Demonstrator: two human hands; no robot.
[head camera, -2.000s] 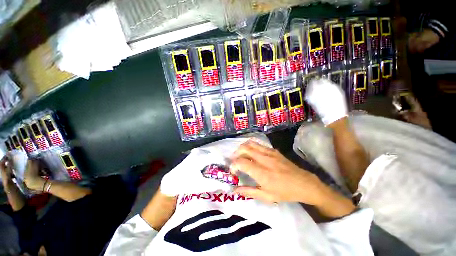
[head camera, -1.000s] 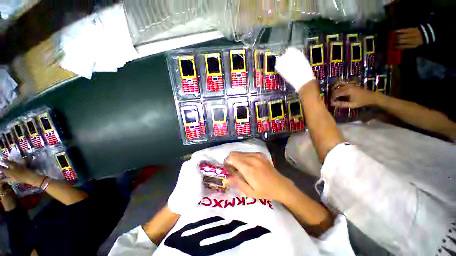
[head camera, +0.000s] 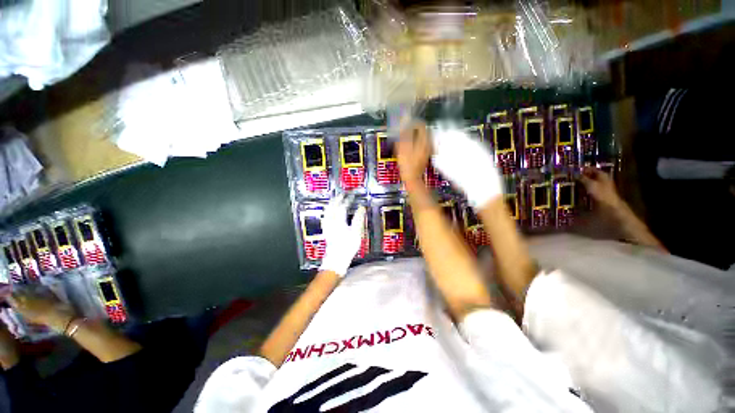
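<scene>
My left hand (head camera: 344, 235), in a white glove, lies over the lower row of a clear phone tray (head camera: 296, 200), fingers somewhat apart, covering most of a phone in the second pocket; its grip is hidden. My right hand (head camera: 414, 152), bare and blurred, reaches over the upper row beside a phone (head camera: 388, 159); whether it holds anything cannot be told. Red keypad phones with yellow frames lie in the tray, such as one at the upper left (head camera: 315, 165) and one in the lower row (head camera: 392, 229).
A neighbour's gloved hand (head camera: 470, 168) is close right of my right hand. Another bare hand (head camera: 600, 187) is at the right trays. Clear plastic pieces (head camera: 524, 48), stacked clear trays (head camera: 290, 68) and white sheets (head camera: 173, 113) lie behind. A left neighbour's hands work at another tray (head camera: 64, 278).
Both my hands have left my chest, where they held a phone, and moved forward over the tray. The view has tilted, so the trays sit lower. The neighbour's gloved hand remains near the upper row.
</scene>
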